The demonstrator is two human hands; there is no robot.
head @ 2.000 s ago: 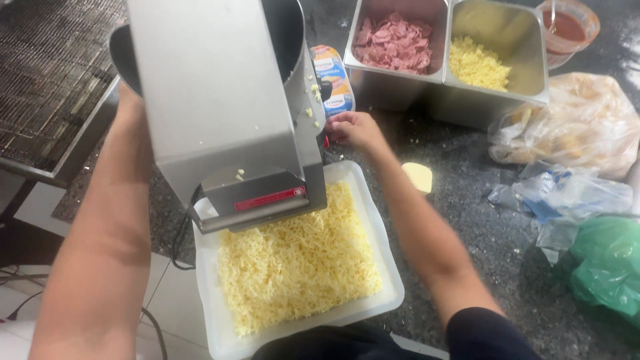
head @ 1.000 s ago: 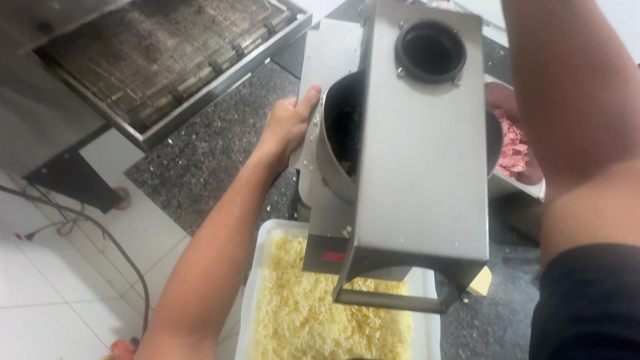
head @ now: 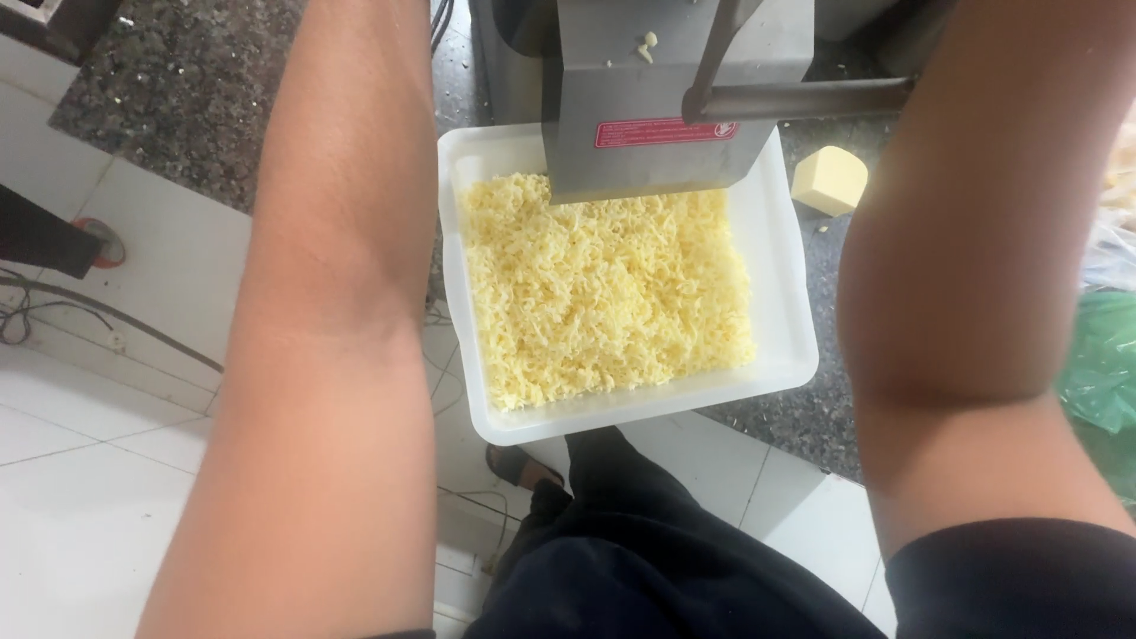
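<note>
Both of my forearms reach up past the top edge of the view, so neither my left hand nor my right hand shows. Between them, at the top, stands a grey metal food shredder [head: 657, 160] with a red label and a metal handle bar [head: 808, 99]. Bits of cheese cling to its housing. Under its outlet sits a white plastic tub [head: 803, 328] holding a broad heap of shredded yellow cheese [head: 612, 302]. A block of cheese [head: 830, 181] lies on the counter right of the tub, near my right arm.
The dark granite counter [head: 186, 98] continues at left and right, with crumbs on it. The tub's front overhangs the counter edge. A green plastic bag [head: 1100, 364] lies at the right. Cables [head: 115, 315] and a dark equipment leg [head: 44, 232] are at the left, over white floor tiles.
Both hands have gone out of sight beyond the top edge; my left hand was at the shredder's side a second ago. The view has tipped down strongly.
</note>
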